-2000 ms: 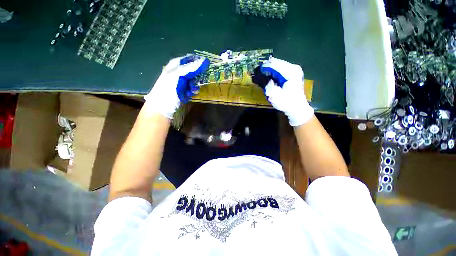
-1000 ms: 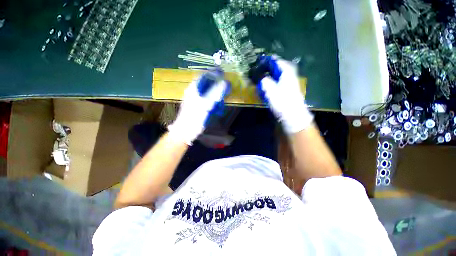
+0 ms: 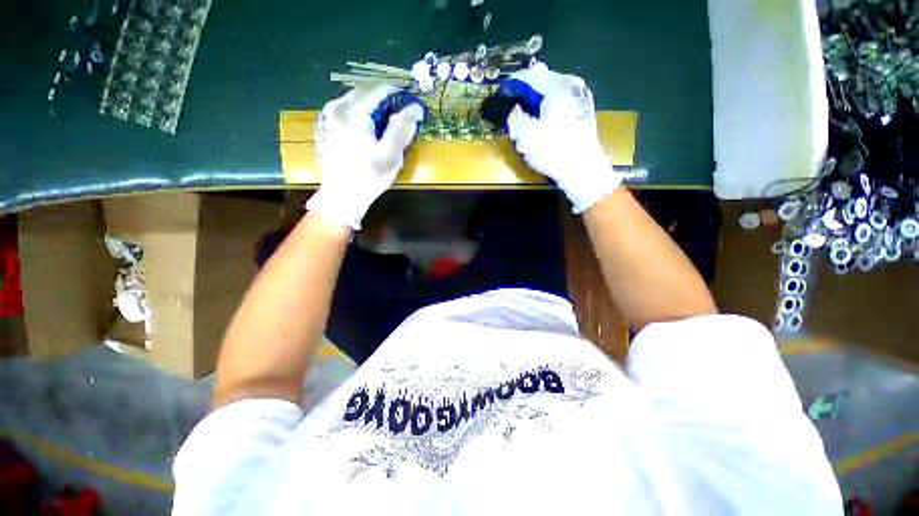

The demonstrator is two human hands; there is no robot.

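Note:
My left hand (image 3: 365,146) and my right hand (image 3: 552,129) wear white gloves with blue fingers. They hold a green PCB panel (image 3: 458,119) between them by its two ends, over the yellow strip (image 3: 469,164) at the bench edge. Dark wires and white round parts (image 3: 462,71) lie along the panel's far side. Thin pale rails (image 3: 369,74) lie beyond my left hand. The fingertips under the panel are partly hidden.
Another PCB panel (image 3: 156,62) lies at the far left beside small loose round parts. A thick white foam bar (image 3: 768,101) borders the finished board pile (image 3: 872,111) at right. Below the bench edge stands an open cardboard box (image 3: 166,282) with white scraps.
The view has shifted. My left hand, apart from the boards one second ago, now grips the panel's left end. The panel, earlier angled away on the mat, now lies level over the yellow strip.

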